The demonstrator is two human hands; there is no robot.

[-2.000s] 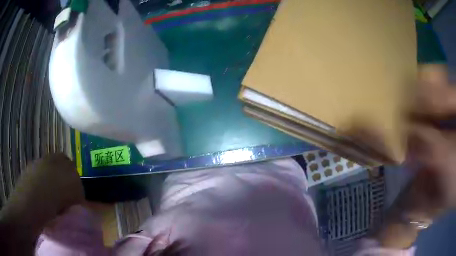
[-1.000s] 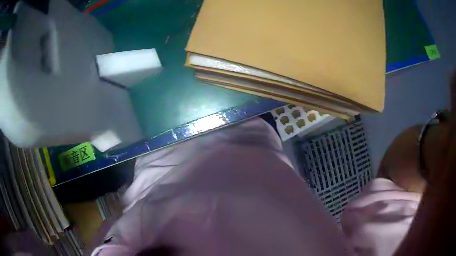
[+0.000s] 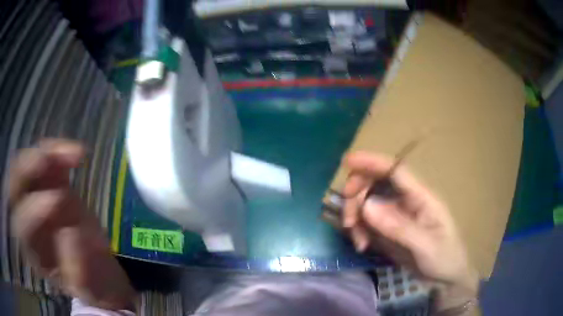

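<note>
My right hand [image 3: 407, 222] is over the near left edge of a tan cardboard sheet [image 3: 460, 136]. Its fingers are closed on a thin dark stick [image 3: 404, 150], blurred, which points up and right over the board. The board lies tilted on a stack at the right of the green mat; white and brown layers show at its near left corner. My left hand [image 3: 55, 216] is raised at the far left, blurred, fingers loosely apart, with nothing visible in it. The large white fixture [image 3: 157, 148] stands left of centre, with green tape [image 3: 168, 58] at its top.
A white side block [image 3: 262, 174] juts right from the fixture. A tall tray stack [image 3: 52, 99] is at the left. Dark wrapped packs [image 3: 284, 43] line the back. A foam tray with tan pockets [image 3: 398, 287] is below the bench edge. A green label [image 3: 158, 239] is at the near left.
The view has shifted back up, showing the packs and fixture top. My right hand has come over the board with the thin stick. My left hand has risen into view at the left.
</note>
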